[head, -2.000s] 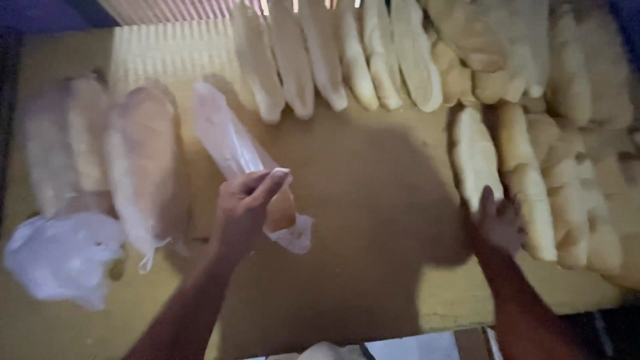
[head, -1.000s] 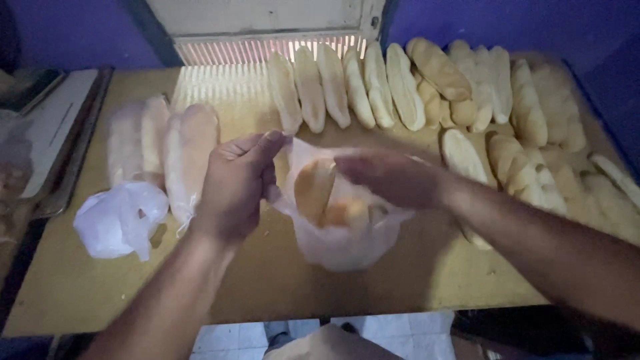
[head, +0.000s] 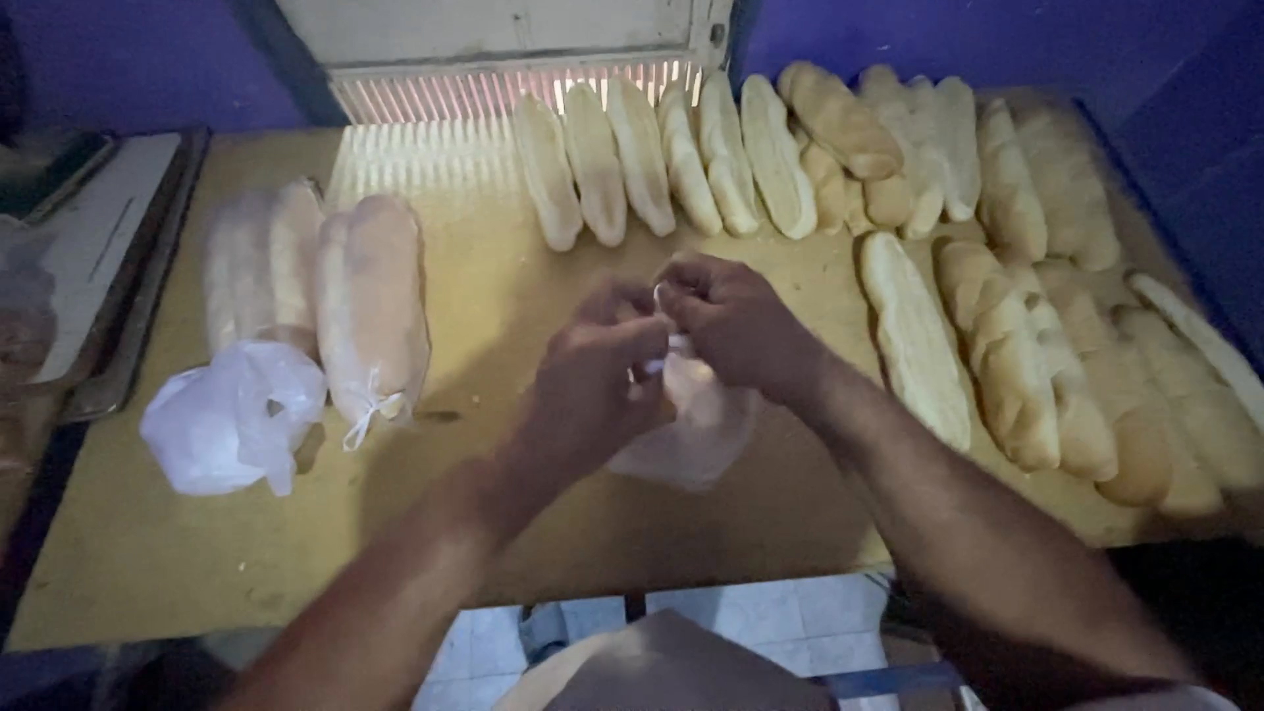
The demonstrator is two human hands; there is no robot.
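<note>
Near the middle of the table, a translucent plastic bag [head: 696,434] with bread inside has its gathered neck between my two hands. My left hand [head: 617,370] grips the neck from the left, fingers partly blurred. From the right, my right hand [head: 726,316] pinches the top of the same bag. Several loaves in knotted clear bags [head: 370,301] lie at the left, beside a crumpled white plastic bag [head: 232,420]. Long unwrapped bread loaves [head: 913,341] lie to the right of my right hand, and a row of long loaves [head: 592,163] lines the back.
The yellow wooden table [head: 247,583] has its near edge just below my forearms. Metal trays [head: 128,286] stand at the far left. A slatted vent [head: 513,89] and purple walls [head: 987,39] are behind the table. Tiled floor [head: 780,617] shows below.
One second ago the bag was held open with bread showing in it; now its mouth is gathered between both hands. My right hand, earlier at the loaves on the right, has come to the bag.
</note>
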